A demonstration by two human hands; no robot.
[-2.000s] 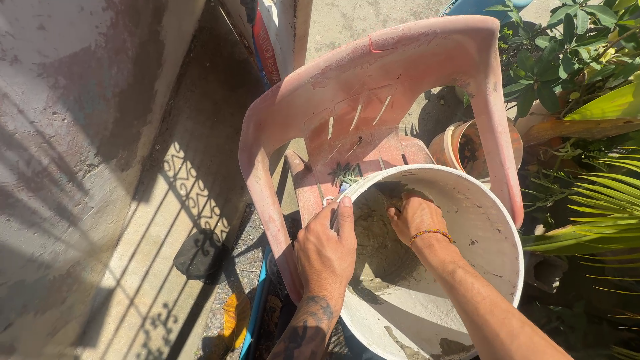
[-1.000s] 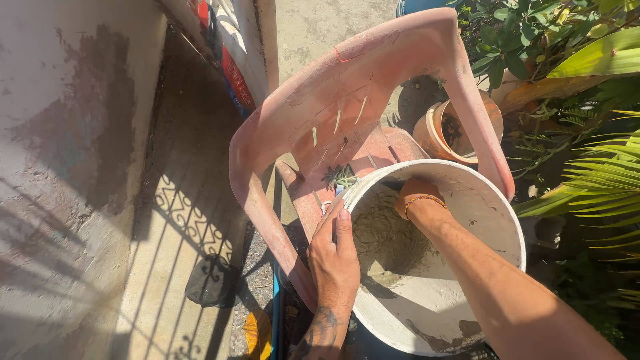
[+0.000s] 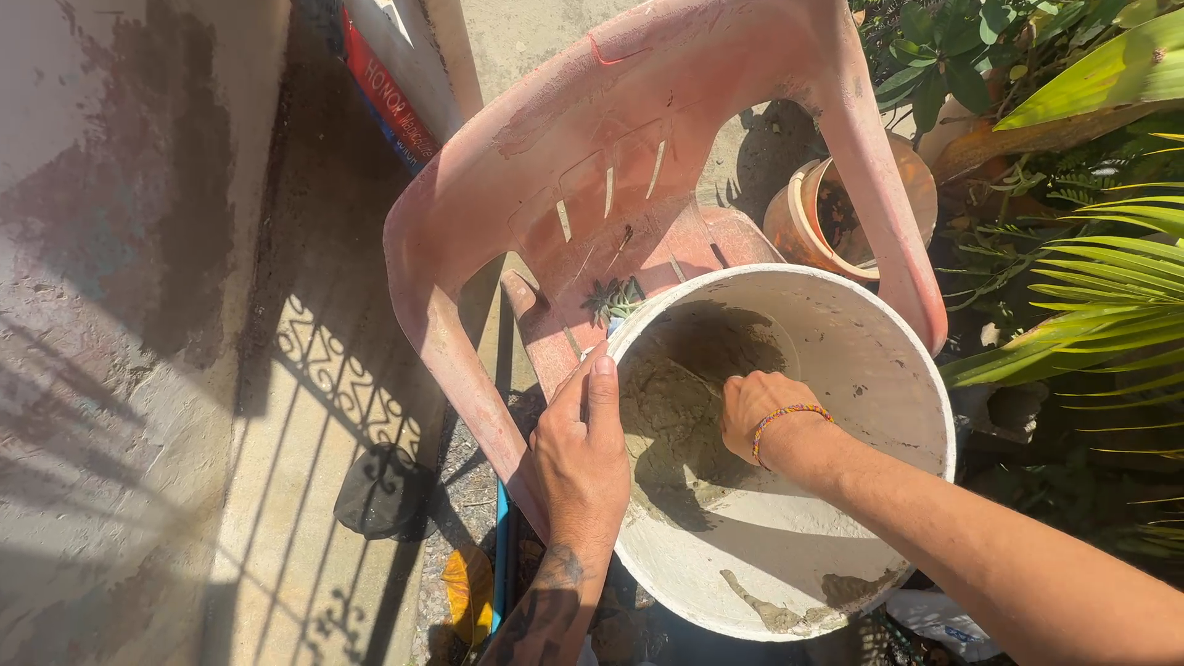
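A white plastic bucket [image 3: 786,620] rests tilted at a faded red plastic armchair [image 3: 666,102]. Wet grey-green mortar [image 3: 671,416] lies inside it, with smears on its inner wall. My left hand [image 3: 585,444] holds the bucket's left rim, thumb on top. Down inside the bucket is my right hand [image 3: 763,416], a woven bracelet at its wrist; its fingers are curled at the mortar, and a thin edge of some tool seems to show by them, mostly hidden. A small spiky succulent [image 3: 613,301] sits on the chair seat beside the rim.
Orange-brown pots [image 3: 805,222] stand behind the chair's right arm. Palm fronds [image 3: 1110,305] and leafy plants crowd the right side. On the left is a patchy plastered wall [image 3: 102,277]. A dark round object [image 3: 379,490] and a yellow leaf [image 3: 468,592] lie on the ground.
My right hand has come up from deeper in the bucket, where it was largely hidden a second ago, to nearer its middle. My left hand stays at the rim.
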